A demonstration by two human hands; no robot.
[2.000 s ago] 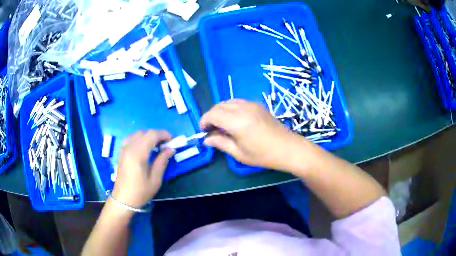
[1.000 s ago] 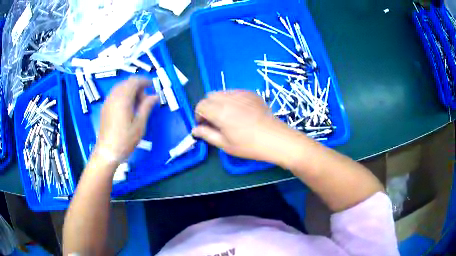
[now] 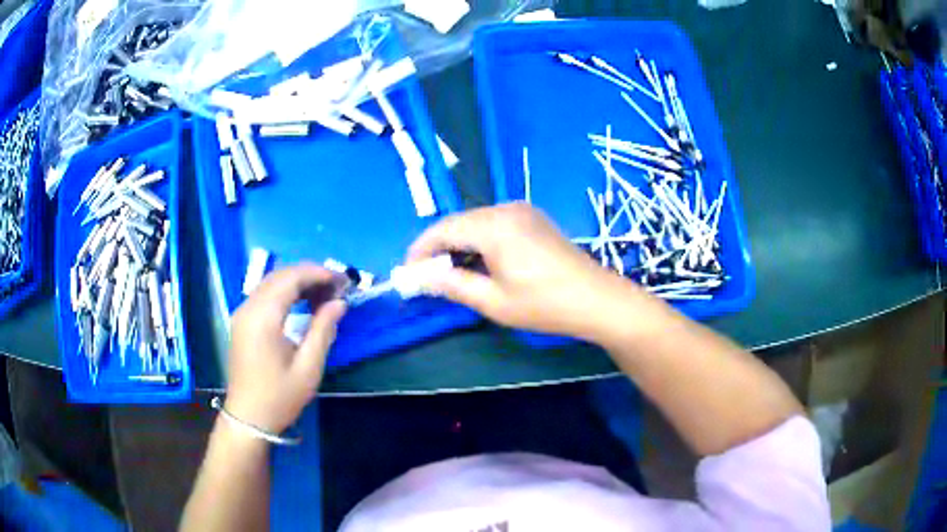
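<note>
My left hand (image 3: 286,338) is over the near part of the middle blue tray (image 3: 301,223), its fingertips pinching a thin rod (image 3: 376,291) with a dark end fitting. My right hand (image 3: 488,260) grips a white tube (image 3: 424,276) just to the right, near the tray's right edge. The rod spans between the hands and meets or nearly meets the tube; fingers hide the exact contact. White tubes (image 3: 247,151) lie at the far end of the middle tray, with a few near its front edge.
The right blue tray (image 3: 550,104) holds many thin rods (image 3: 665,223). A narrow left tray (image 3: 71,353) holds piled grey-white assembled units (image 3: 125,260). A crinkled clear bag (image 3: 213,52) overlaps the far end of the middle tray. More filled trays stand at both side edges.
My left hand has come back from over the middle tray to meet my right hand. A white tube now shows in my right fingers. The whole view has shifted slightly.
</note>
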